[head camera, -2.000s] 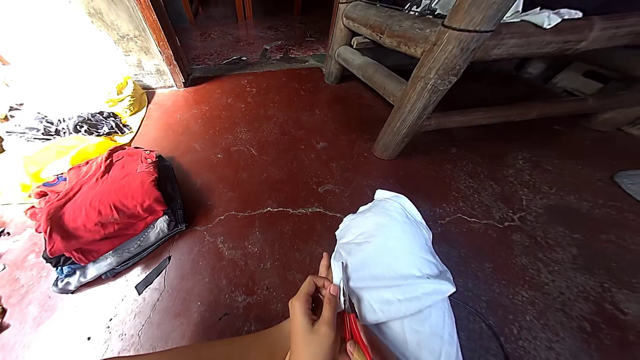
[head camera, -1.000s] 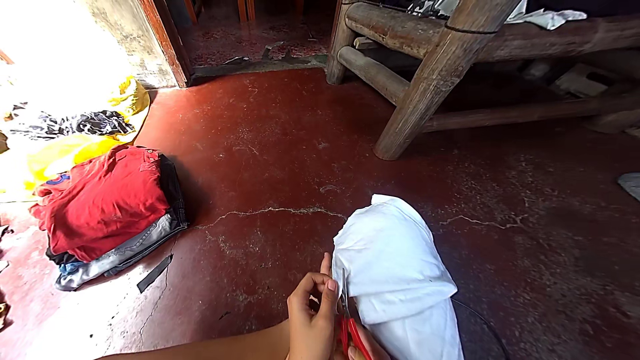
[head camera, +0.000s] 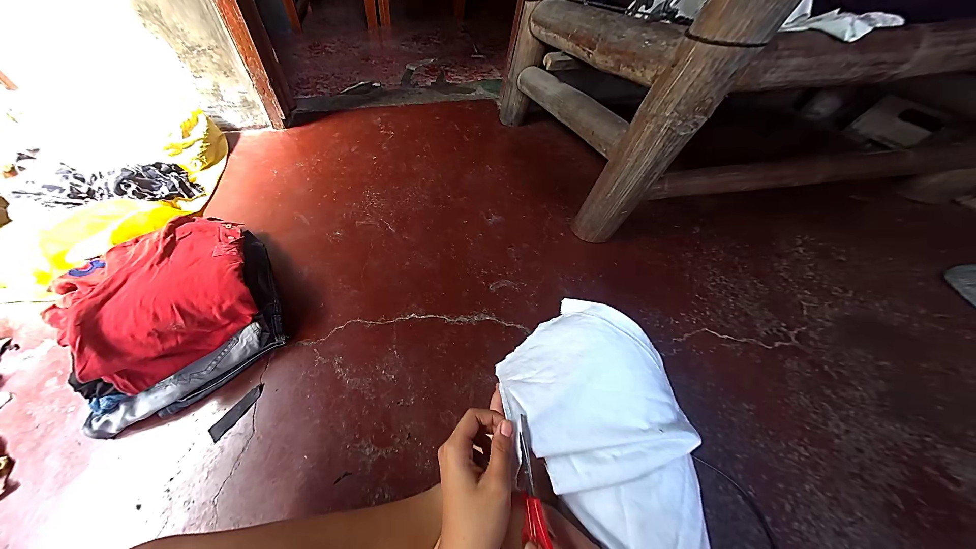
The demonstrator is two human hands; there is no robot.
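Observation:
White cloth (head camera: 602, 381) lies bunched at the lower centre of the head view, over the red floor. My left hand (head camera: 476, 465) pinches its left edge between thumb and fingers. Just right of that hand are scissors (head camera: 536, 518) with red handles, their metal blades pointing up along the cloth's edge. My right hand (head camera: 531, 544) holds the handles at the bottom of the frame; most of it is hidden. Whether the blades have cloth between them is hard to tell.
A folded pile of clothes with a red shirt (head camera: 164, 301) on top sits at left, near a black strip (head camera: 235, 412). Yellow fabric (head camera: 200, 152) lies behind it. A wooden bench frame (head camera: 648, 145) stands at upper right. A thin dark cord (head camera: 736, 488) curves beside the cloth.
The scissors' blades stand a little farther right of my left fingertips than before. My left hand keeps its pinch on the cloth's edge, and the cloth's outline has shifted slightly.

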